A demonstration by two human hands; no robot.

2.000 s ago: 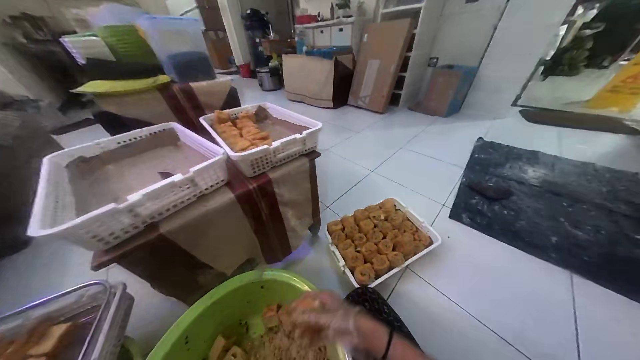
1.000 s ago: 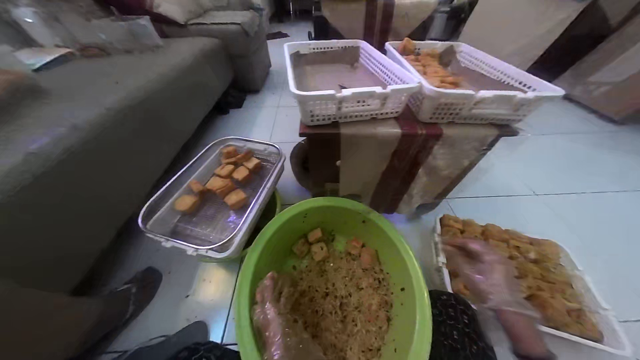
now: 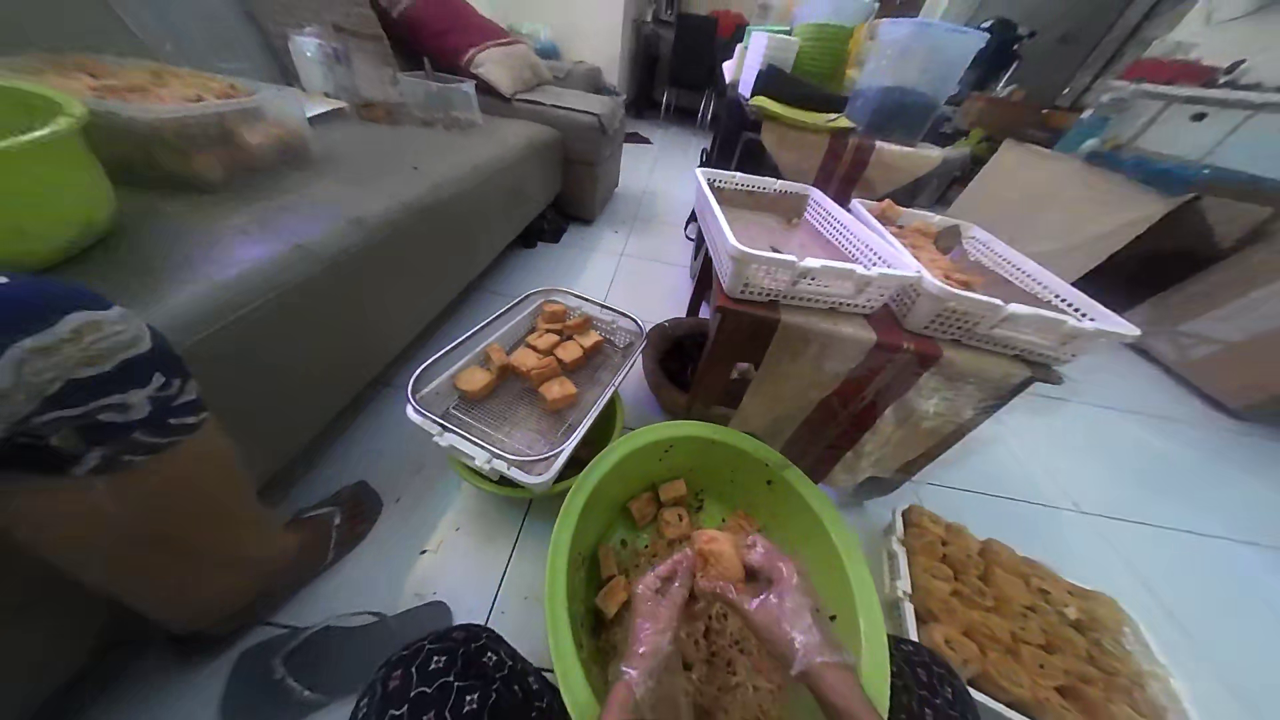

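Note:
Both my hands, in clear plastic gloves, are over a green plastic basin (image 3: 573, 560). Between the fingertips of my left hand (image 3: 660, 610) and my right hand (image 3: 780, 600) is one piece of fried tofu (image 3: 718, 556), held by both. Beneath them lies a crumbly, speckled filling (image 3: 725, 660), and several fried tofu cubes (image 3: 674, 522) rest at the basin's far left side. A wire-mesh tray (image 3: 500, 425) with more tofu pieces (image 3: 545, 342) stands to the left on another green basin. On the right, a white tray (image 3: 900, 580) is packed with rows of browned tofu pieces (image 3: 985, 610).
Two white perforated baskets (image 3: 800, 270) stand on a cloth-covered low table (image 3: 850, 370); the right one holds some fried pieces. A grey sofa (image 3: 400, 210) bears a plastic container of food (image 3: 200, 120) and a green tub (image 3: 50, 180). Another person's leg (image 3: 150, 530) is at the left.
My right hand has moved left from the packed tray to the basin. Both hands now hold a tofu piece together. The view has swung about between frames.

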